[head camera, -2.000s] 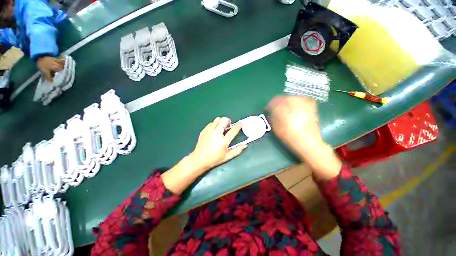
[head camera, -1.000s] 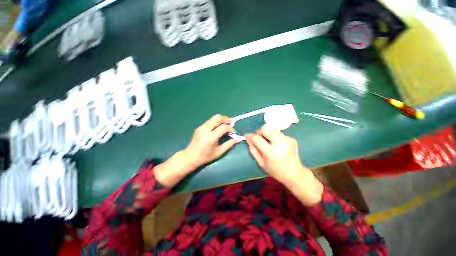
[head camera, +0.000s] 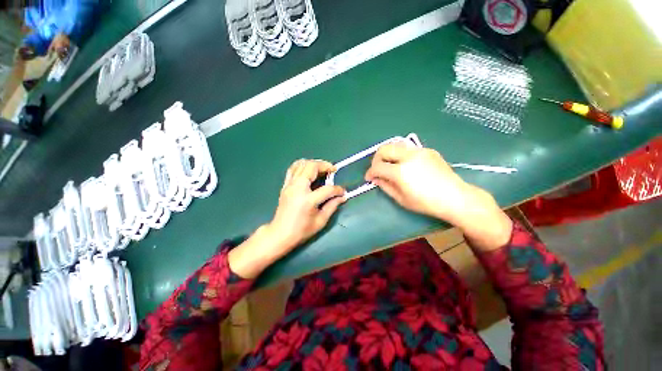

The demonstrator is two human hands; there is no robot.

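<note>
A white plastic frame (head camera: 365, 153), a long oval loop, lies tilted low over the green bench in front of me. My left hand (head camera: 305, 196) grips its rounded left end between thumb and fingers. My right hand (head camera: 410, 177) is on its lower side and covers most of the right end; the round cap section is hidden. Whether the fingertips hold a strip cannot be told. A thin pale strip (head camera: 485, 168) lies on the bench just right of my right hand. A bundle of shiny ridged strips (head camera: 493, 80) lies farther back right.
Stacked white frames (head camera: 131, 188) stand in rows at left, with more groups (head camera: 270, 25) across the bench (head camera: 290, 123). A screwdriver (head camera: 591, 114), black fan (head camera: 501, 18) and yellow block (head camera: 606, 54) are at right. A red stool (head camera: 581, 192) stands below. Another person's hands show top left.
Since the earliest frame, my right hand has come onto the frame. Since one second ago, it has moved right along it, over the cap end. The view has also shifted.
</note>
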